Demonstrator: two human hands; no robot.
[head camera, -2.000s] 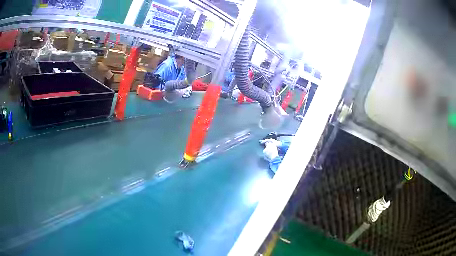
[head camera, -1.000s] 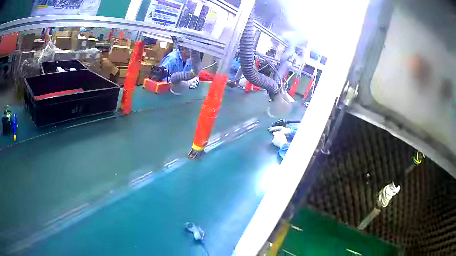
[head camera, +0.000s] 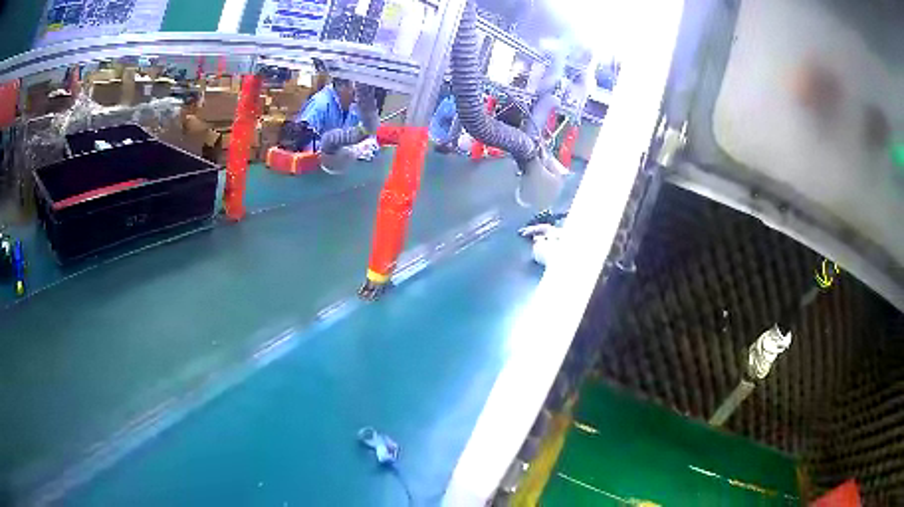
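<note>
Neither of my hands is in view. The open foam-lined box stands at the right, with a bright white edge, dark brown bumpy foam and a pale blurry lid above. Its green floor has worn pale lines and yellow tape along the left side. A thin arm wrapped in white slants down inside. A corner of a red-orange block shows at the bottom right. A small pale blue clip with a cord lies on the teal surface.
A wrapped orange-red post stands mid-surface, another farther left. A black tote with red inside is at the left. A ribbed grey hose hangs behind. A person in blue is at the back; another person's gloved hand is beside the white edge.
The view has shifted, so more of the box's green floor shows. The red-orange block's corner has come into view. The gloved hand beyond the white edge is more hidden.
</note>
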